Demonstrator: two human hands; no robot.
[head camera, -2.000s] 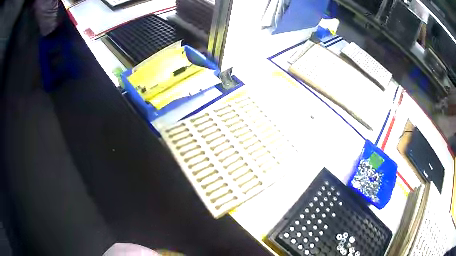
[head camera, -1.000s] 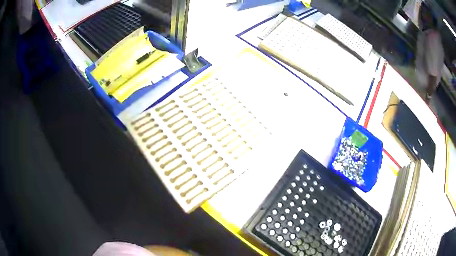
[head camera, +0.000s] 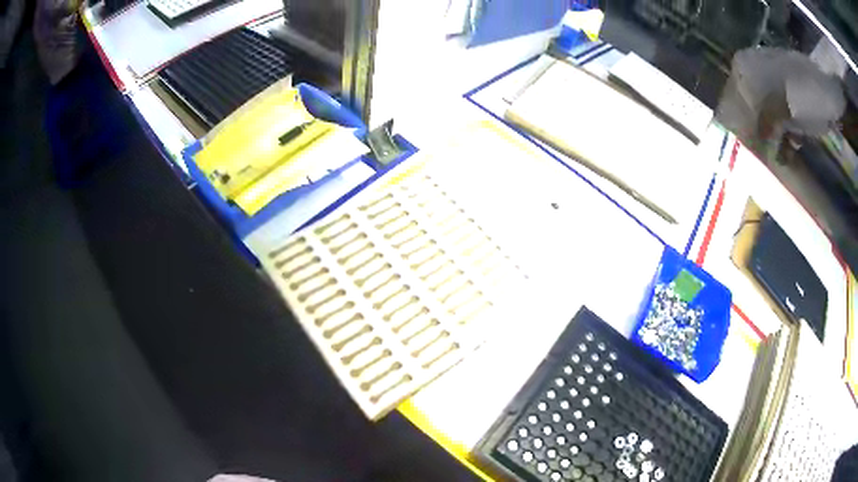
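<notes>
A black tray (head camera: 564, 377) lies at the bottom right, cut off by the lower edge. Small silver parts stand in rows at its left, and several loose silver discs (head camera: 638, 456) lie in its middle. A blue bin (head camera: 715, 325) with a green label, beyond the tray, holds many silver parts (head camera: 671, 325). A cream tray (head camera: 372, 273) with dumbbell-shaped slots lies to the left. Neither of my hands can be made out. A pale pink sliver at the bottom edge and a dark shape at the lower right edge are too cut off to identify.
Stacked pale trays (head camera: 764, 405) stand right of the black tray. A blue box (head camera: 246, 224) with yellow sheets is at the left bench edge. Pale trays (head camera: 593, 132) lie beyond blue tape. A flat black tray (head camera: 788, 273) lies on cardboard. A person (head camera: 788, 94) is at the upper right.
The whole view has shifted with my head. The pale pink shape at the bottom has shrunk to a sliver. More of the person at the upper right shows. The trays and bin look unchanged.
</notes>
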